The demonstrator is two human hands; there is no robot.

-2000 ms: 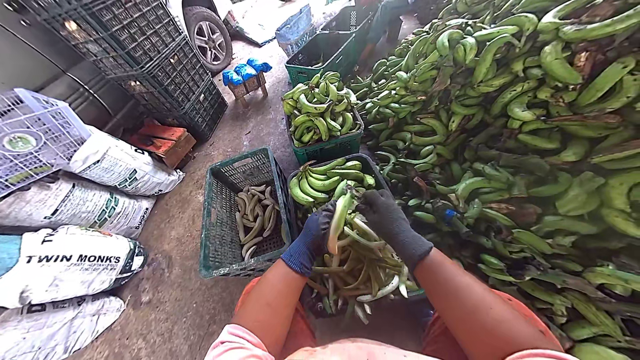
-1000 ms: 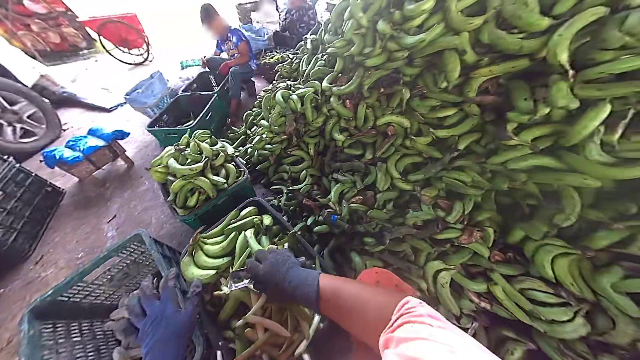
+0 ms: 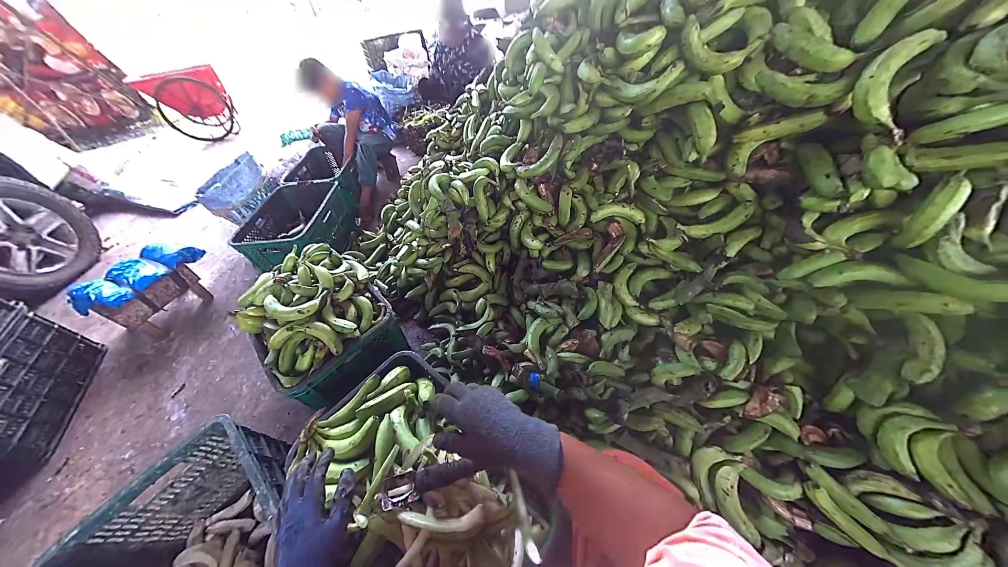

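Note:
My left hand [image 3: 313, 516], in a blue glove, has its fingers spread at the left edge of a crate of green plantains [image 3: 350, 441]; nothing shows in its grip. Above the same crate, my right hand [image 3: 504, 437], in a dark grey glove, holds a small metal-bladed tool [image 3: 400, 491] pointing left. Its exact kind is unclear, and the fingers partly hide it. Under and beside the tool lie pale peels and stems [image 3: 465, 520]. A green plastic crate [image 3: 165, 488] left of my left hand contains peeled-looking, greyish plantains [image 3: 224, 535].
A large heap of green plantains [image 3: 630, 260] fills the right side. Ahead stand a full crate [image 3: 339, 374] and another green crate [image 3: 315, 224]. A seated person [image 3: 362, 118] is beyond them. At left are a low wooden stool with blue bundles [image 3: 142, 307], black crates [image 3: 47, 386] and a car wheel [image 3: 43, 240].
Two seconds ago both hands were together around a plantain; now they are apart, with the left hand at the crate's left edge. The view has swung right.

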